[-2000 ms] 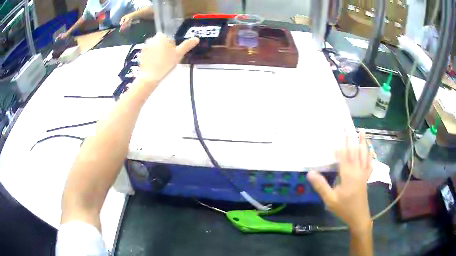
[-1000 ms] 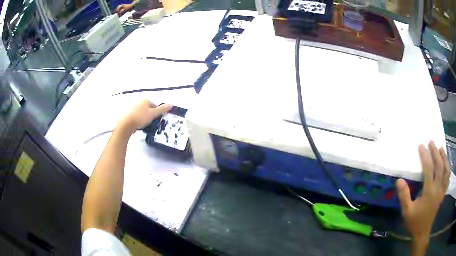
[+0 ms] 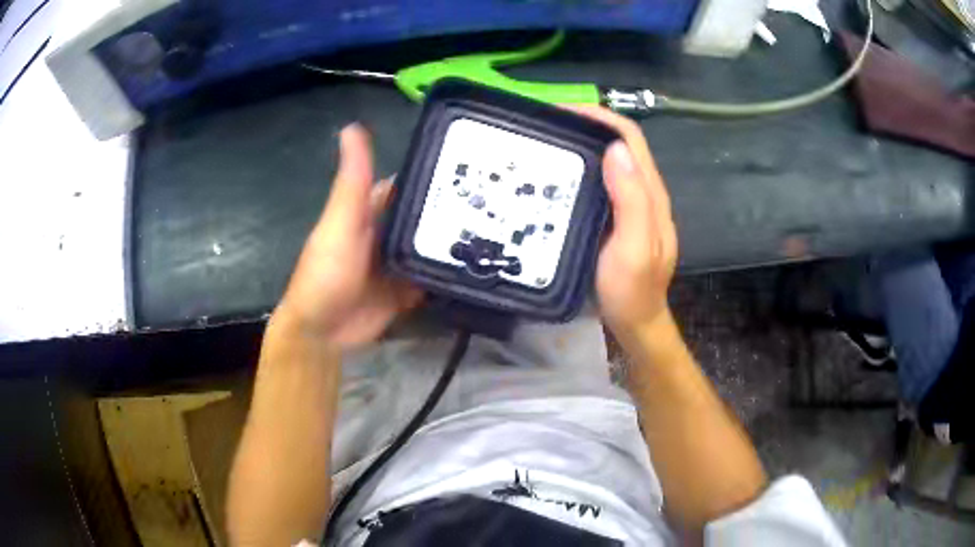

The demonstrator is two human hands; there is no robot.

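Observation:
A square black LED work lamp housing (image 3: 503,208) is held up over the bench's front edge, slightly tilted, with its white circuit board (image 3: 500,203) facing me. The board carries small dark components and a black wire joint near its lower edge. My right hand (image 3: 635,214) grips the lamp's right side, thumb on the rim. My left hand (image 3: 347,256) is at the lamp's left side, thumb raised off the rim, its fingers partly hidden behind the housing. The black lamp cable (image 3: 428,406) hangs from the bottom towards my lap.
A green air blow gun (image 3: 497,77) lies behind the lamp, its pale hose (image 3: 759,108) running right. The blue machine front (image 3: 364,37) is at the top, a dark-red slab (image 3: 909,96) at right. A white tabletop (image 3: 64,235) is at left. A person's leg (image 3: 914,321) shows at lower right.
The view has turned down to the bench edge. A lamp is now held up before me, with my right hand moved from the machine onto it. My left hand has come to its left side.

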